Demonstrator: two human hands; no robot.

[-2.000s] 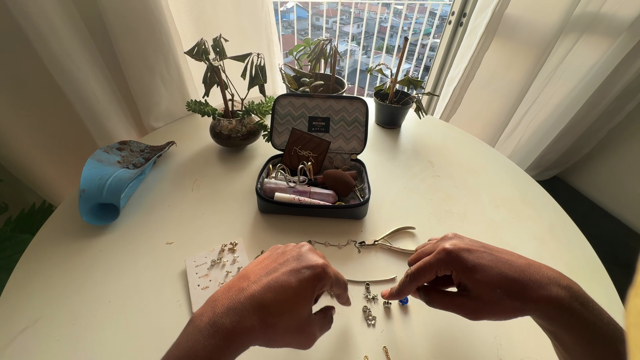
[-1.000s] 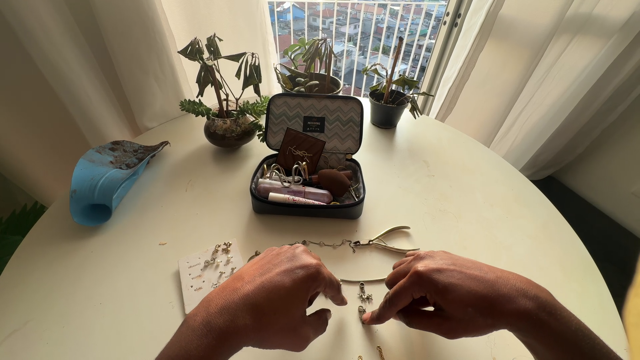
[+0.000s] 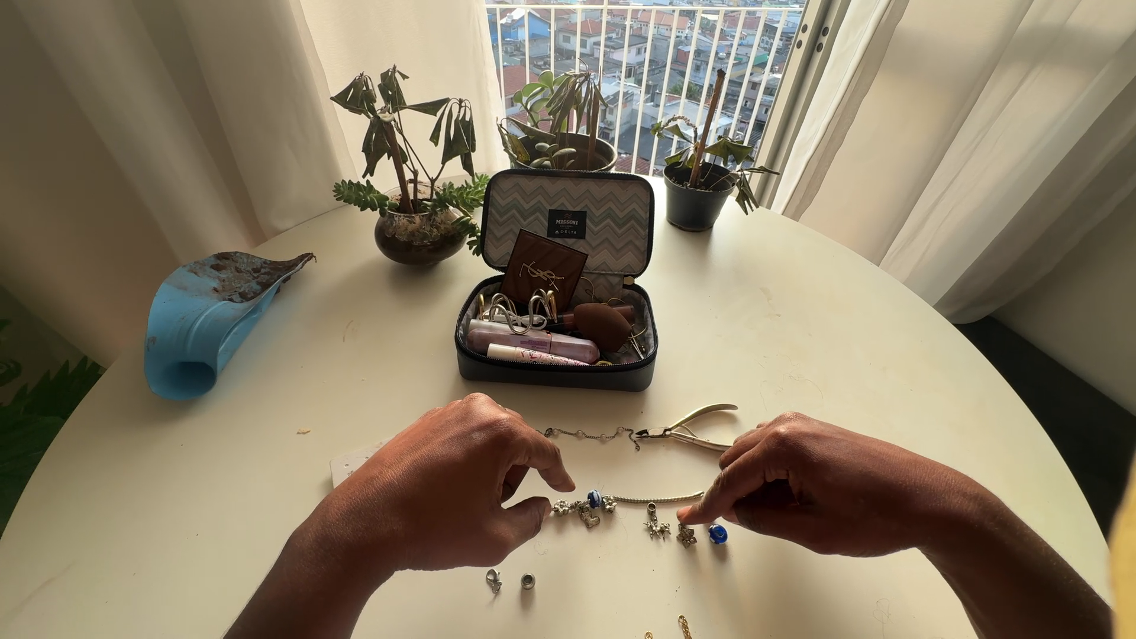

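A silver snake-chain bracelet (image 3: 657, 499) lies across the table, with silver charms and a blue bead (image 3: 595, 500) threaded on its left part. My left hand (image 3: 461, 488) is at the bracelet's left end, thumb and index finger apart; whether it grips the end is hidden. Right of the threaded charms, a loose silver charm (image 3: 656, 524) lies below the chain. The index fingertip of my right hand (image 3: 781, 488) touches or nearly touches another silver charm (image 3: 686, 534), beside a loose blue bead (image 3: 718, 533). Two small silver pieces, a clasp-like one (image 3: 493, 580) and a ring-shaped bead (image 3: 528, 581), lie nearer me.
Beyond my hands lie cuticle nippers (image 3: 688, 431) and a thin chain (image 3: 590, 435). Farther back stands an unzipped cosmetics case (image 3: 556, 376). A blue plastic scoop (image 3: 182, 333) is at left; potted plants (image 3: 419, 235) stand behind. A card (image 3: 353, 463) is partly under my left hand.
My left hand has moved left, and the threaded charms beside it now show. My right fingertip remains near the loose charms, with the blue bead uncovered again.
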